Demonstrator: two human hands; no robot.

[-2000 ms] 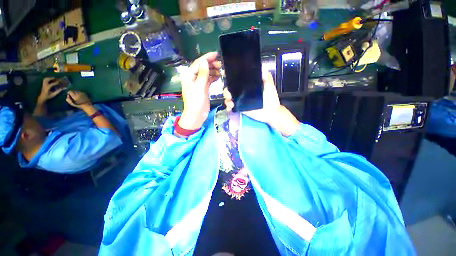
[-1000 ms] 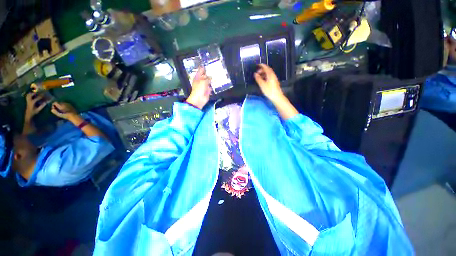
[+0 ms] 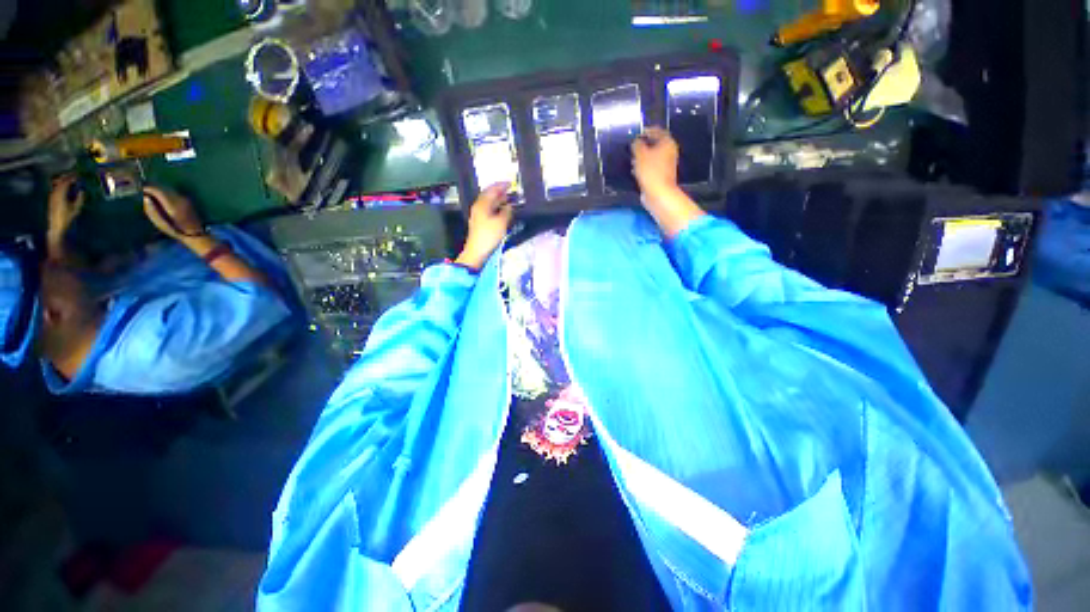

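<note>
A long black four-slot tray [image 3: 587,86] lies on the green bench in front of me. Two phones with white and silver patches, the first [image 3: 488,141] and second [image 3: 558,146], lie in its left slots. Two glossy black phones, the third [image 3: 616,146] and fourth [image 3: 693,120], lie in its right slots. My left hand [image 3: 488,219] is at the lower end of the first phone and the tray's front edge. My right hand [image 3: 655,163] is over the tray between the third and fourth phones, fingers bent. Its fingertips are too blurred to show a grip.
An orange handle [image 3: 827,20] and a yellow-black block [image 3: 837,77] are at the back right. A phone [image 3: 966,248] lies on a dark pile at right. A parts tray [image 3: 347,269] is at left. A coworker in blue [image 3: 179,313] sits at far left.
The black phone held up two seconds ago is no longer raised. The patched phone, tilted at my left hand one second ago, now lies straight in the second slot. My left hand has moved off it.
</note>
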